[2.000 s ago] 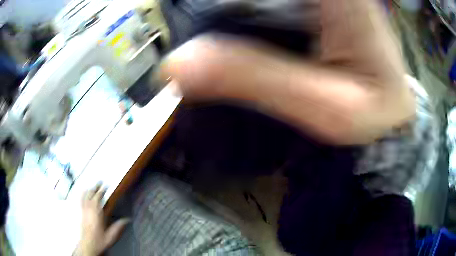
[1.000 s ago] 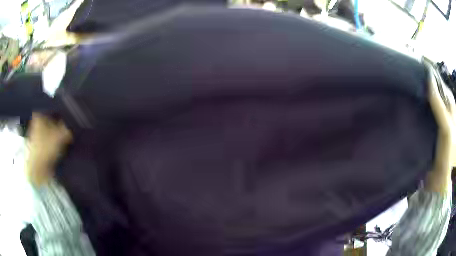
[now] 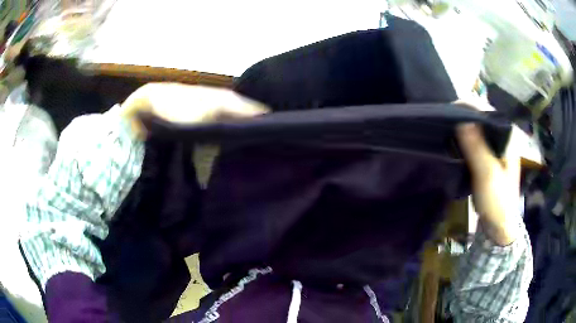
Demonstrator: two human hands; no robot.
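A large dark garment (image 3: 328, 202) hangs from both hands in front of me, its upper edge folded into a nearly level band. Another part of the dark cloth rises behind the band onto the white table. My left hand (image 3: 196, 104) lies over the left end of the band, slightly blurred, its fingertips partly hidden by cloth. My right hand (image 3: 489, 170) grips the right end, with the thumb in front of the cloth and the other fingers mostly hidden behind it.
The white table (image 3: 189, 31) with a brown wooden edge lies beyond the garment. The white sewing machine (image 3: 527, 60) stands at the upper right. Purple clothing with white trim (image 3: 295, 303) shows at the bottom, below the garment.
The garment, spread wide across the view a second ago, is now lower and folded along a narrow band. Both hands have come closer together. The table and machine show again.
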